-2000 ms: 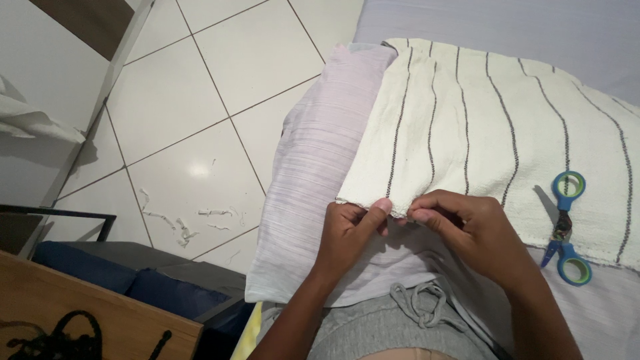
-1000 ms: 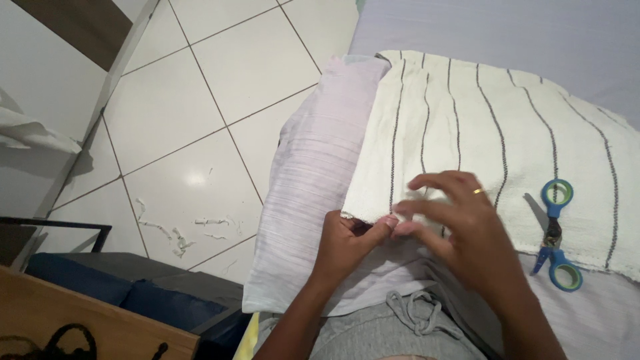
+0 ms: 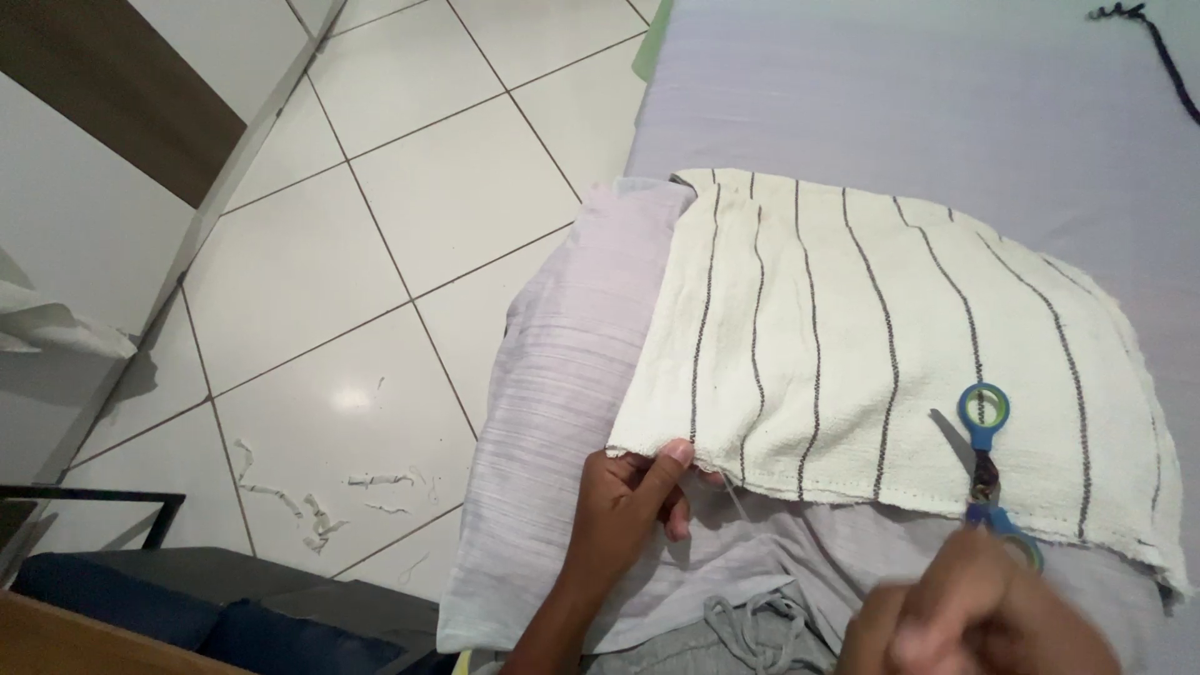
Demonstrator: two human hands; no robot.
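A white woven cloth with dark stripes [image 3: 844, 347] lies over my lap and the bed. My left hand [image 3: 647, 487] pinches its frayed lower-left edge between thumb and fingers. My right hand [image 3: 975, 609], blurred, is at the lower right, off the cloth, with its fingers drawn together; a thin light thread [image 3: 736, 497] runs from the edge by my left hand toward it. Whether my right hand holds the thread's end or a needle cannot be seen. Scissors with blue and green handles [image 3: 982, 412] rest on the cloth's lower edge, partly behind my right hand.
A lilac pillow or folded cloth [image 3: 553, 375] lies under the striped cloth, on a lilac bed sheet [image 3: 872, 94]. Fabric scraps and threads [image 3: 319, 520] lie on the tiled floor [image 3: 450, 187] at left. A dark cord [image 3: 1167, 61] is at the upper right.
My right hand has moved from beside my left hand at the cloth's edge to the lower right. My left hand still pinches the edge. The view has shifted.
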